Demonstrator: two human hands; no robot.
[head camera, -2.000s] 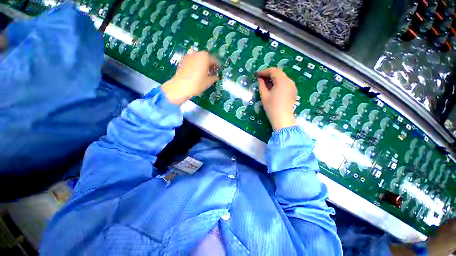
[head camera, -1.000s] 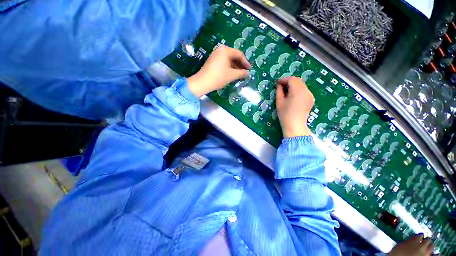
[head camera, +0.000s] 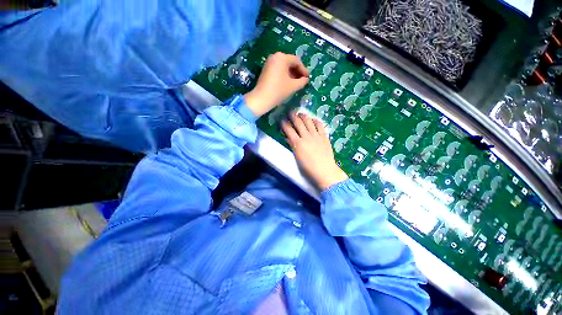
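Note:
The green circuit board (head camera: 394, 132) lies on the line in front of me, with rows of white half-filled circles and bright glare. My left hand (head camera: 281, 81) is over the board, its thumb and fingertips pinched together; whether a small part is between them cannot be told. My right hand (head camera: 311, 146) is just right of and nearer me than the left, palm down, fingers apart, low over the board's near part. Its fingertips are slightly blurred and no part shows in it.
A pale conveyor rail (head camera: 431, 274) runs along the near side. Black clips (head camera: 355, 58) sit on the far rail. Beyond it are a pile of grey leaded components (head camera: 428, 34) and a clear blister tray (head camera: 531, 120). A coil (head camera: 495, 279) stands at lower right. A neighbour's blue sleeve (head camera: 142, 55) covers the upper left.
My right hand has moved left and nearer me, and its fingers have opened from a pinch. My left hand stays pinched, slightly shifted. The other person's hand at lower right is gone from view.

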